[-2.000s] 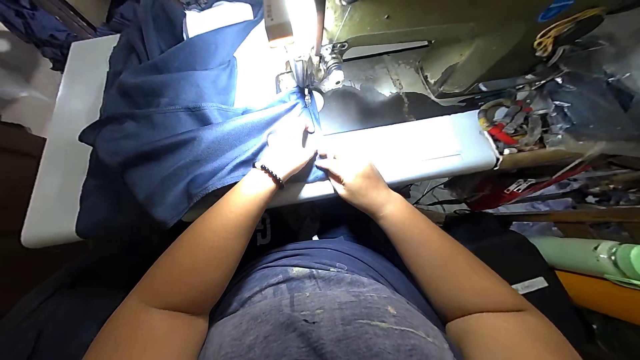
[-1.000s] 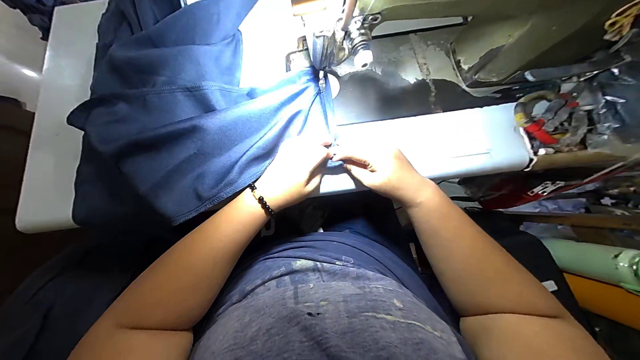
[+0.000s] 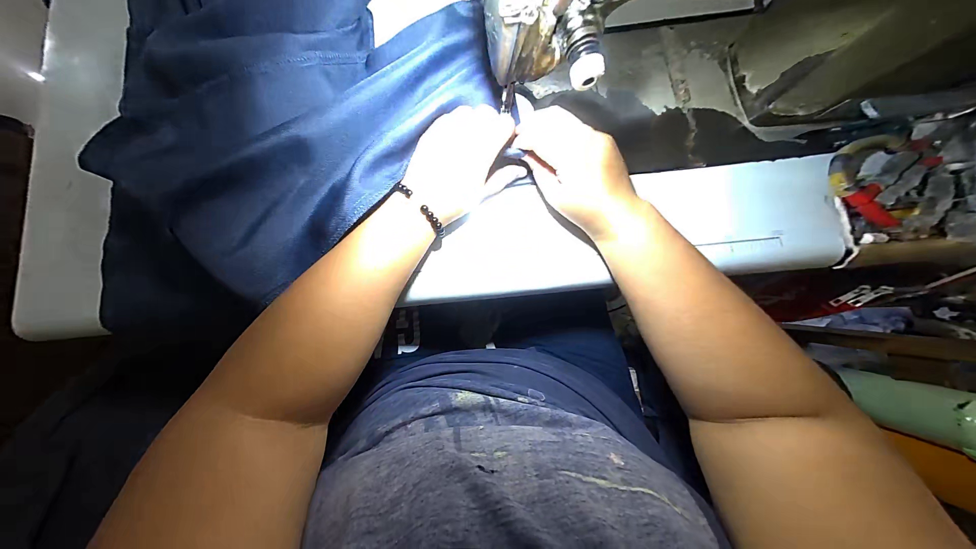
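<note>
Navy blue fabric (image 3: 282, 145) lies in folds over the left of the white sewing table (image 3: 732, 213), its right edge reaching the needle area of a sewing machine (image 3: 526, 46). My left hand (image 3: 461, 156), with a dark beaded bracelet at the wrist, pinches that edge just in front of the presser foot (image 3: 507, 97). Close beside it on the right, my right hand (image 3: 576, 164) grips the same edge between thumb and fingers. The fingertips of both hands nearly meet. Strong glare hides the finer detail of the cloth there.
The green machine body (image 3: 854, 61) stands at the upper right, its paint worn. Right of the table is a heap of scraps with a red and yellow ring-shaped item (image 3: 865, 183). A light green bottle-like cylinder (image 3: 907, 404) lies lower right, above something orange.
Both hands have moved up from the table's front edge to just before the presser foot. The strip of fabric that stretched between foot and hands is now mostly covered by them. The view has come nearer.
</note>
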